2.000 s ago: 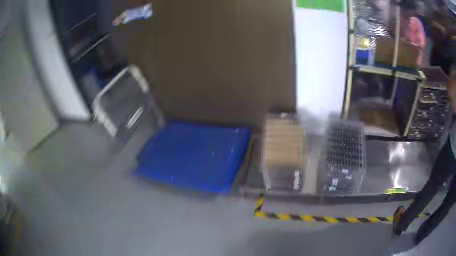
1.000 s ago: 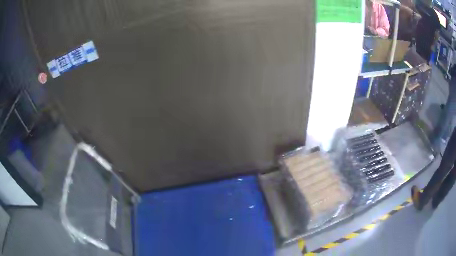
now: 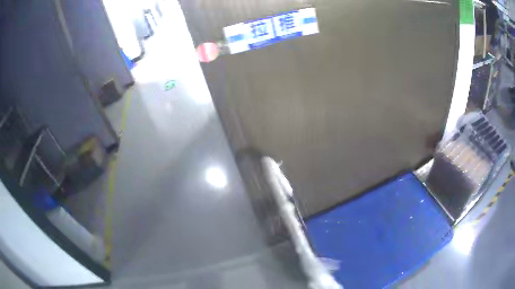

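Neither of my hands is in view. A flat blue platform (image 3: pixel 384 231), which looks like a trolley deck, lies on the floor at the lower right. A blurred white handle bar (image 3: pixel 293 223) rises at its left side. Behind it stands a large brown door or panel (image 3: pixel 339 107). A blue and white sign (image 3: pixel 272 30) and a round red sticker (image 3: pixel 208 52) are near its upper left.
A corridor floor (image 3: pixel 164 186) with a yellow line (image 3: pixel 112 197) runs along the door's left. Boxes (image 3: pixel 84 161) sit by the left wall. A plastic-wrapped stack of trays (image 3: pixel 463 169) stands right of the platform. A white-panelled edge (image 3: pixel 42 226) is at lower left.
The view has swung left and come closer to the door. The corridor has come into view beside it. The sign and blue platform have shifted right in the picture. The person's legs are out of view.
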